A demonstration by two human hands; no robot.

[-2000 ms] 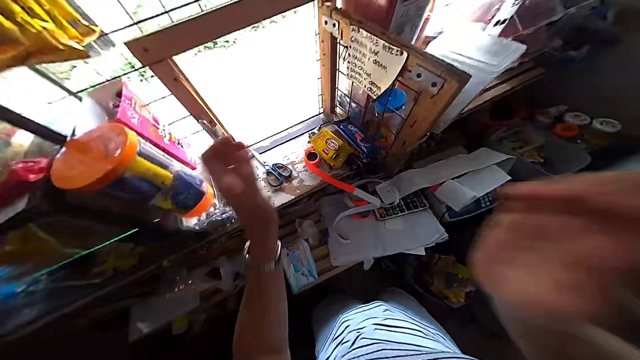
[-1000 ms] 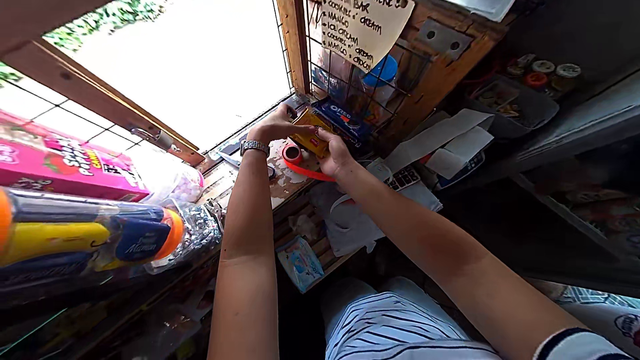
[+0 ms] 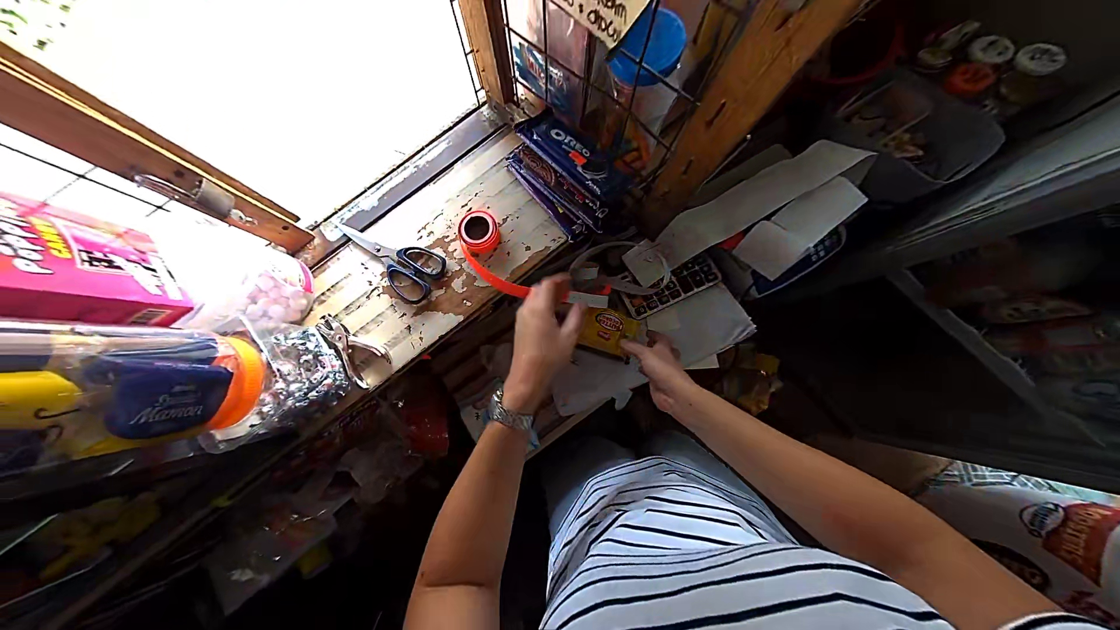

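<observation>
My right hand (image 3: 662, 366) grips the lower right edge of a yellow packet (image 3: 610, 329) above the papers. Close to the packet's left side is my left hand (image 3: 544, 337), fingers bent at the orange label strip; whether it pinches the strip I cannot tell. That strip runs from an orange price-label roll (image 3: 479, 231) lying on the worn wooden sill (image 3: 437, 317). Blue-handled scissors (image 3: 404, 270) rest left of the roll with the blades spread. Behind the packet, a calculator (image 3: 672, 286) lies partly under paper strips.
Oreo packs (image 3: 569, 171) are stacked at the sill's right end by the wire grille. Left are a pink box (image 3: 83, 267), a clear jar with an orange lid (image 3: 236, 381) and a bag of sweets (image 3: 278, 293). A plastic bin (image 3: 923, 131) and lidded jars stand at the upper right.
Both hands have drawn back from the sill near the Oreo packs, and the yellow packet is now over the papers in my right hand. The scissors and label roll are uncovered.
</observation>
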